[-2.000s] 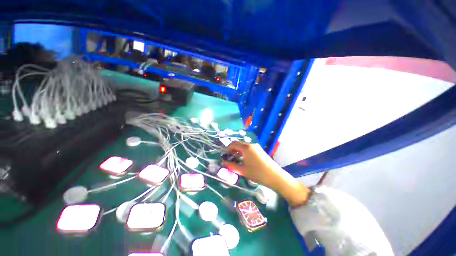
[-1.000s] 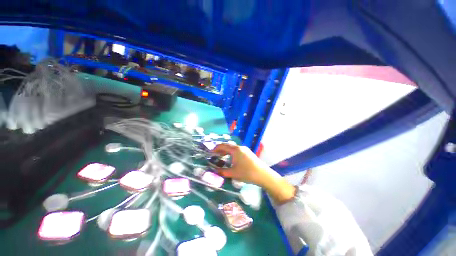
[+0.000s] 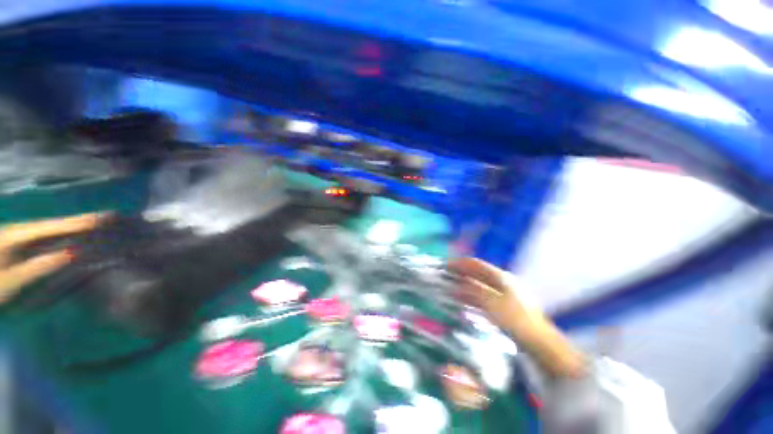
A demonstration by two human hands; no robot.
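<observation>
The frame is badly blurred. Several smartwatches with lit pink-white screens, one of them a pink watch [image 3: 230,359], lie among white charging pucks [image 3: 397,373] and thin white cables on the green mat [image 3: 169,398]. My right hand [image 3: 492,292] is at the right end of the watches, above the cables, fingers bent; whether it holds anything is hidden by blur. My left hand [image 3: 51,246] is at the left edge, partly cut off, beside the black charging hub [image 3: 195,267], with its fingers apart and nothing visible in them.
White plugs and cables [image 3: 212,191] stand on the hub. A second charger with a red light [image 3: 336,192] sits farther back. A blue shelf [image 3: 339,68] hangs low overhead, and blue rack posts [image 3: 513,208] stand at the right. A black cord [image 3: 127,360] curves across the mat at left.
The view has turned left, so the watches and hub appear farther right. My left hand has come into view at the left edge. The dark watch seen in my right hand is no longer clear.
</observation>
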